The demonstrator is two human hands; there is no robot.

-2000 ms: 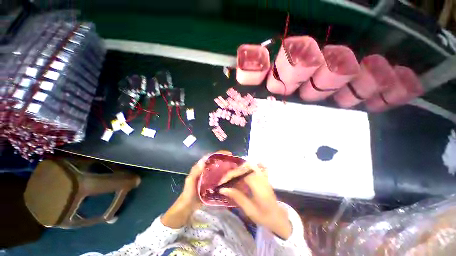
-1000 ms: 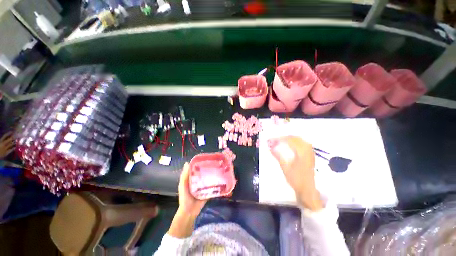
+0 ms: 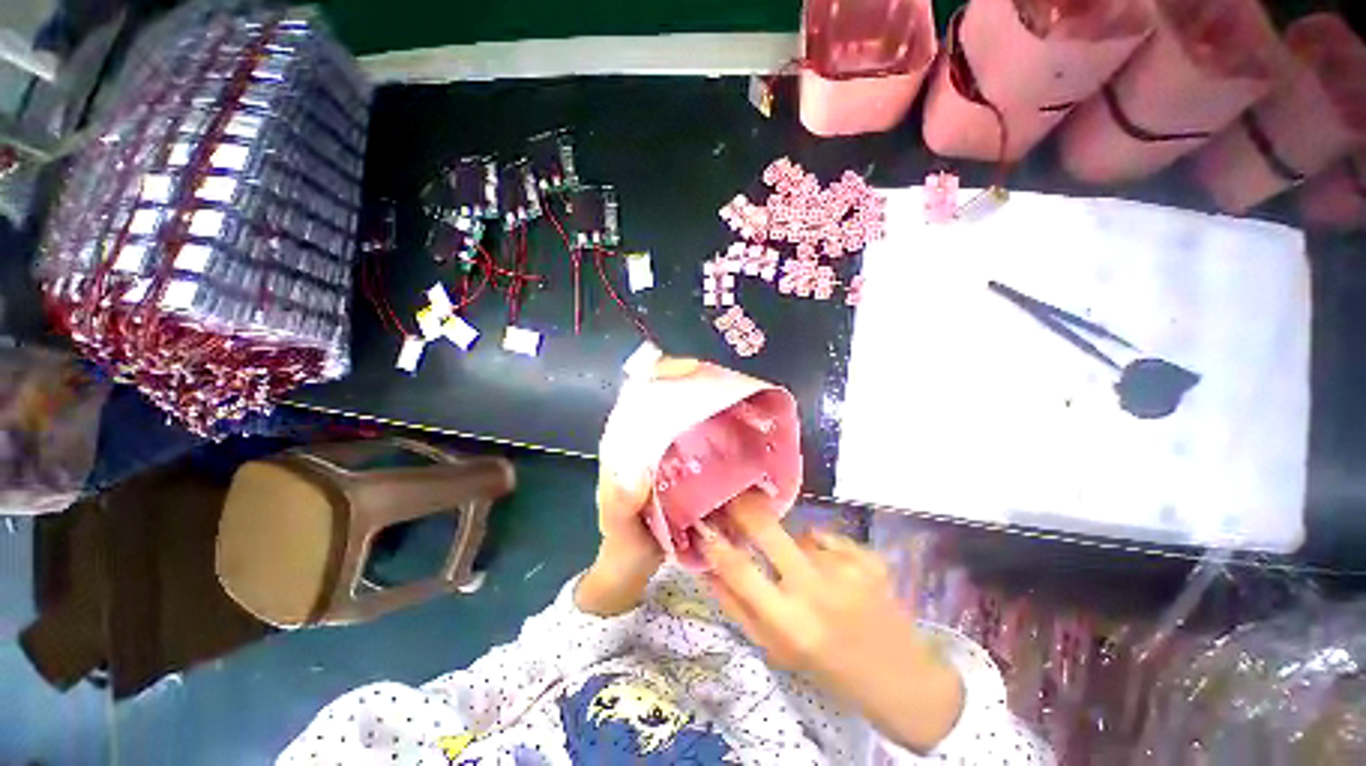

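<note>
My left hand holds a pink housing from its left side, at the bench's front edge, its open mouth tilted toward the lower right. My right hand has its fingertips inside the mouth, hiding what they touch; I cannot tell whether they hold a part. Screw posts show inside the cup. Small pink cross-shaped pieces lie in a loose pile beyond it. Dark tweezers lie on the white pad, their rear end on a dark leaf-shaped patch.
Several pink housings stand along the far right. Circuit boards with red wires and small white rectangles lie left of the pile. A tall wired-module stack stands at left. A brown stool is below. Clear film shows lower right.
My right hand has left the white pad and moved into the housing. The housing has tilted from facing up toward the lower right. The tweezers on the pad are now uncovered. The camera view has shifted.
</note>
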